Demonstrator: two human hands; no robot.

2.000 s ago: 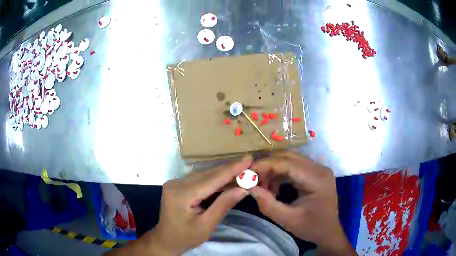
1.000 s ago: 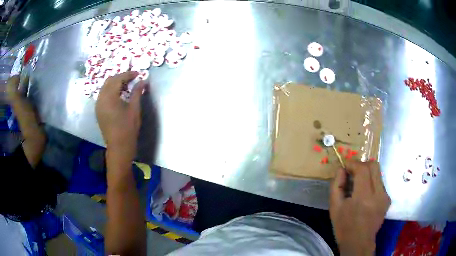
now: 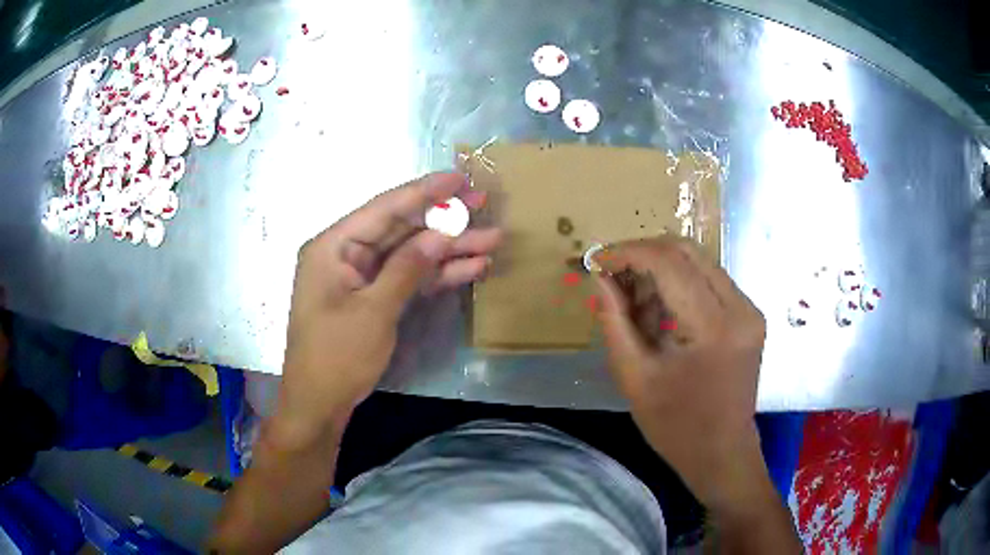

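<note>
My left hand (image 3: 375, 260) holds a white disc (image 3: 446, 218) between its fingertips, at the left edge of the cardboard pad (image 3: 521, 314). One red piece shows at the disc's upper edge. My right hand (image 3: 689, 336) is over the right part of the pad, thumb and index fingertips together at the small glue cup (image 3: 591, 257), partly hiding it. The applicator stick cannot be made out; the fingers cover that spot. Red pieces (image 3: 572, 280) lie on the pad by the right fingertips, some partly hidden by the hand.
A pile of white discs (image 3: 141, 130) lies at the left. Several spare discs (image 3: 543, 95) lie beyond the pad. A red piece pile (image 3: 825, 132) is at the far right, with set-aside discs (image 3: 846, 312) nearer. A blue crate (image 3: 784, 461) with red pieces is below the table edge.
My left hand has come from the disc pile to the pad with a disc in its fingers. My right hand has moved up to the cup. The view has swung back to the right.
</note>
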